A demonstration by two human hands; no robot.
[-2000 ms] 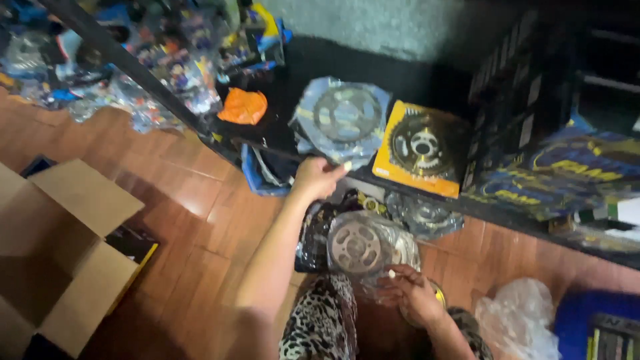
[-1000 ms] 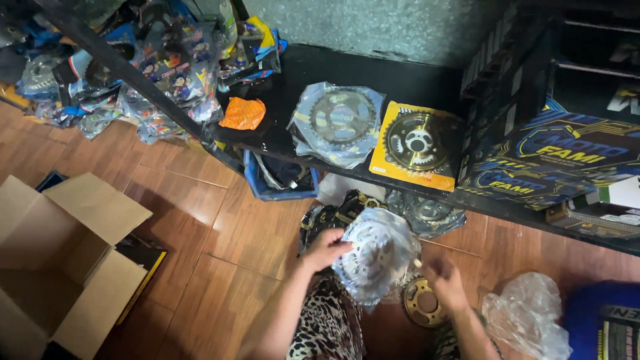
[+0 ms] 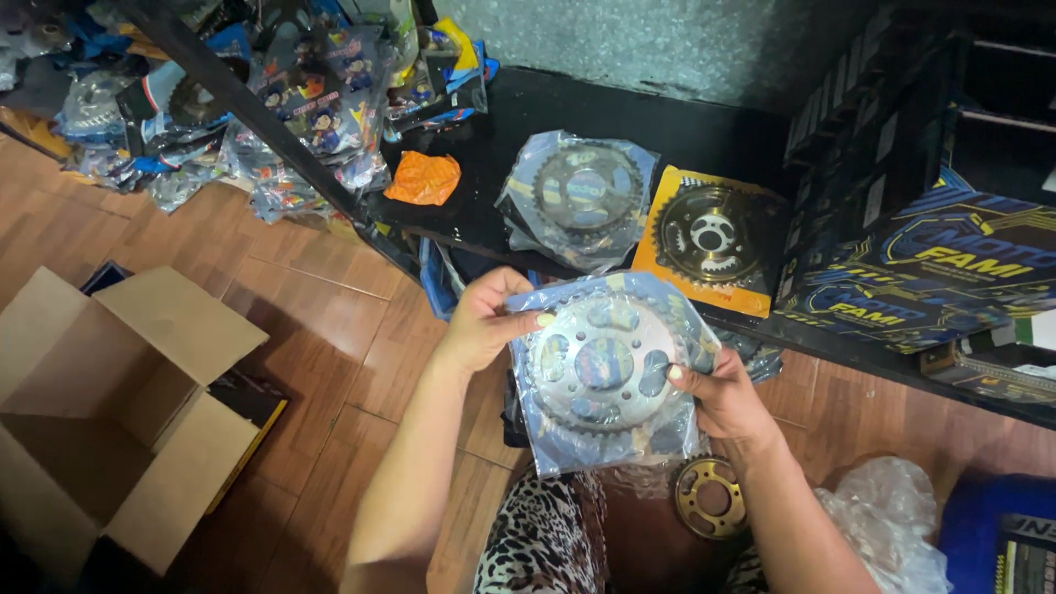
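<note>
Between my two hands is a silver sprocket in a clear plastic bag (image 3: 606,363), its face toward me. My left hand (image 3: 492,320) pinches the bag's upper left corner, thumb on top. My right hand (image 3: 726,396) grips the right edge, its thumb over the sprocket. Just beyond, on the black shelf, lie another bagged sprocket (image 3: 587,194) and a dark sprocket on a yellow-orange card (image 3: 711,239). A gold-coloured sprocket (image 3: 710,497) is below my right hand, near my lap.
An open cardboard box (image 3: 177,330) stands on the tiled floor at left. Bagged parts (image 3: 313,107) are heaped at upper left, near an orange plastic packet (image 3: 424,178). Printed boxes (image 3: 957,256) are stacked at right. Crumpled clear plastic (image 3: 887,520) and a blue container (image 3: 990,528) sit lower right.
The bagged silver sprocket has been raised toward the shelf edge and flattened out. My right hand, apart from it one second ago, now grips its right side. My left hand still holds it.
</note>
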